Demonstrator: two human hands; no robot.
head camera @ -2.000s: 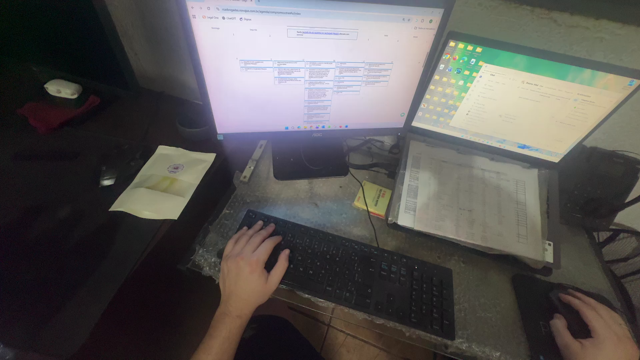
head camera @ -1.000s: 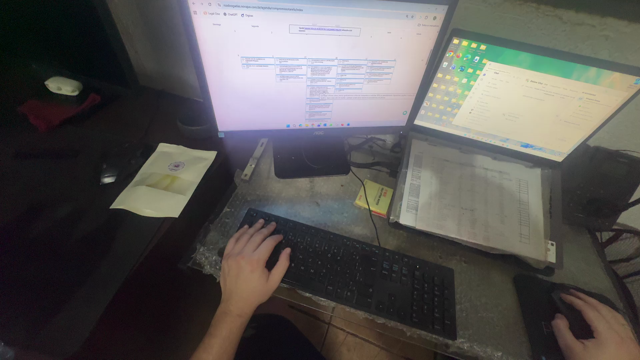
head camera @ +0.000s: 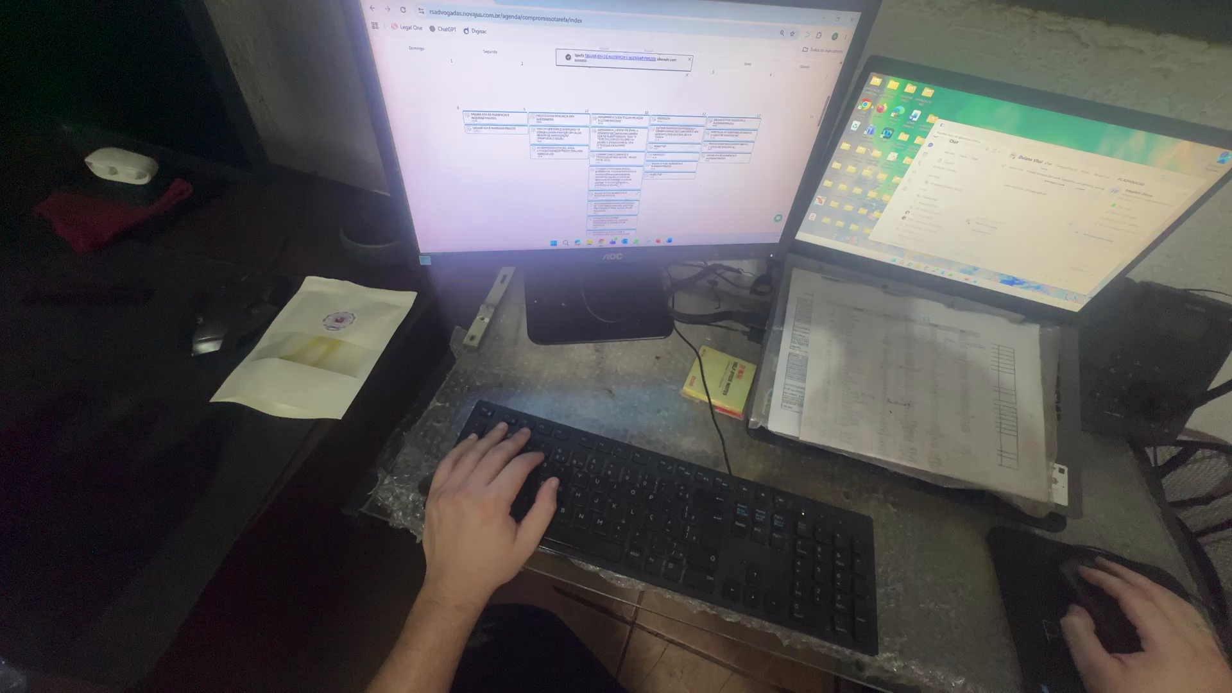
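My left hand [head camera: 483, 520] rests with spread fingers on the left end of a black computer keyboard [head camera: 712, 539], holding nothing. At the lower right, my right hand [head camera: 1141, 626] is curled over a dark computer mouse [head camera: 1088, 587] on a black mouse pad [head camera: 1025, 597]. Behind the keyboard a monitor [head camera: 616, 144] shows a calendar-like page with rows of text boxes. A laptop [head camera: 1011, 183], its screen lit with a window over desktop icons, stands to the right. Printed sheets [head camera: 905, 385] cover the laptop's keyboard area.
Yellow sticky notes [head camera: 720, 382] lie beside a thin black cable. A pale pouch [head camera: 318, 346] is on the dark surface at left, near a white case [head camera: 121, 166] and red cloth [head camera: 111, 217]. Bubble wrap [head camera: 409, 491] edges the desk. A metal strip [head camera: 489, 308] lies by the monitor base [head camera: 599, 308].
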